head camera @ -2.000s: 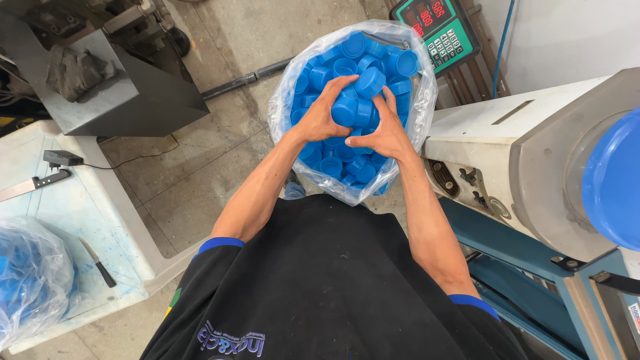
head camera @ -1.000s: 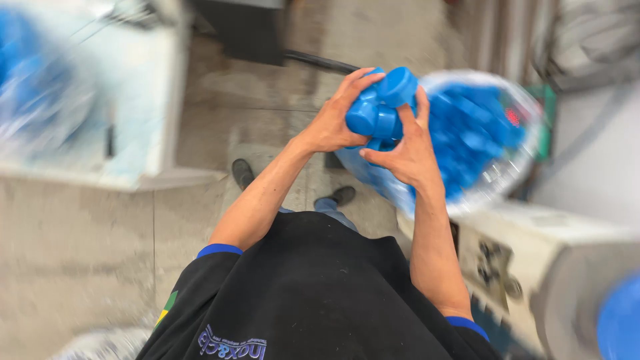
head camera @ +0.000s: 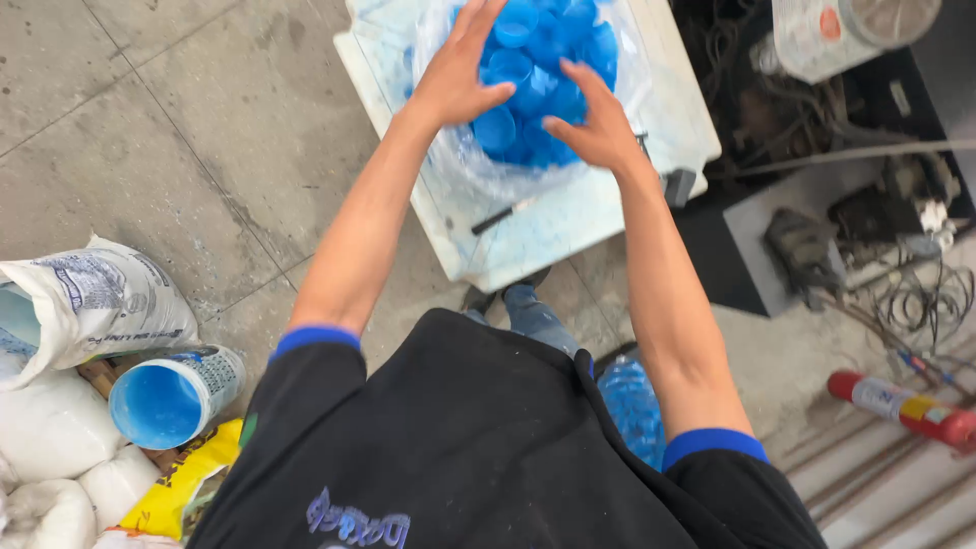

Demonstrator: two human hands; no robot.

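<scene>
Blue plastic caps (head camera: 545,91) fill a clear plastic bag (head camera: 488,171) that stands on a white table (head camera: 534,252). My left hand (head camera: 457,72) is spread over the bag's left side, its fingertips near the top edge of the view. Over the right side of the caps is my right hand (head camera: 595,122), thumb and fingers apart. Neither hand shows a cap in its grasp. A knife with a black handle (head camera: 492,222) lies on the table below the bag, its blade partly hidden.
At the left are an open white sack (head camera: 130,297), a bucket with a blue inside (head camera: 160,404) and a yellow bag (head camera: 179,480). A dark metal box (head camera: 732,259) and cables border the table at right. A red fire extinguisher (head camera: 903,408) is at lower right.
The view has swung from the bag by the scale to the one on the table. My hands, earlier closed around several blue caps, have parted and let them go.
</scene>
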